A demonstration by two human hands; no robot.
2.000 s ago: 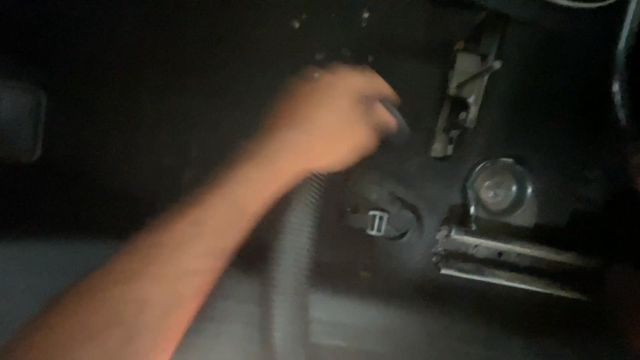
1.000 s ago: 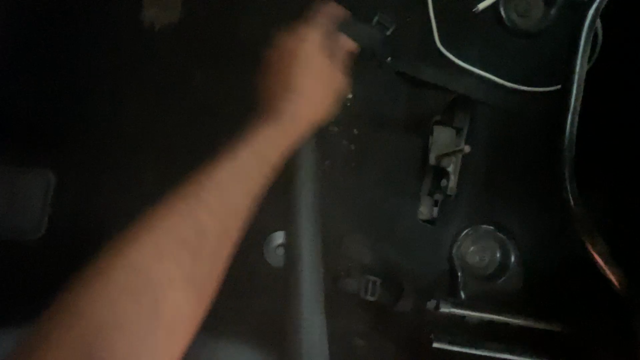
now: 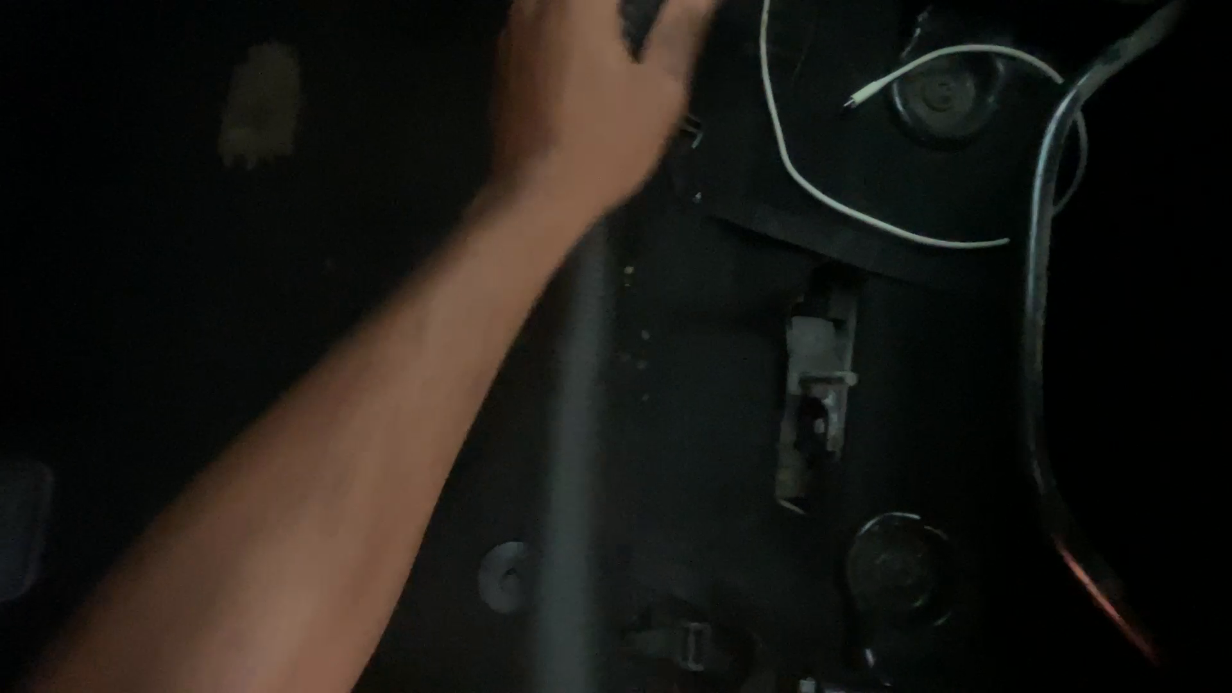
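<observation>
My left hand (image 3: pixel 602 96) reaches in from the lower left to the top edge, where its fingertips are cut off. It is closed around the upper end of a grey flexible hose (image 3: pixel 573 462), which is ribbed in the earliest frame. A bit of something dark shows between thumb and fingers. From under the wrist the hose runs down to the bottom edge, over a dark floor covering. Small pale crumbs (image 3: pixel 630 277) lie just right of the hose. My right hand is out of view.
A white cable (image 3: pixel 847 212) curves at the upper right beside a bent metal tube (image 3: pixel 1038 289). A metal bracket (image 3: pixel 816 395) sits right of the hose. Lower down are a round fitting (image 3: pixel 900 568), a dark buckle-like piece (image 3: pixel 691 643) and a grey disc (image 3: pixel 505 576).
My left hand has moved up, past the crumbs and farther from the bracket, with the hose trailing from it. The view has shifted, bringing more of the white cable in.
</observation>
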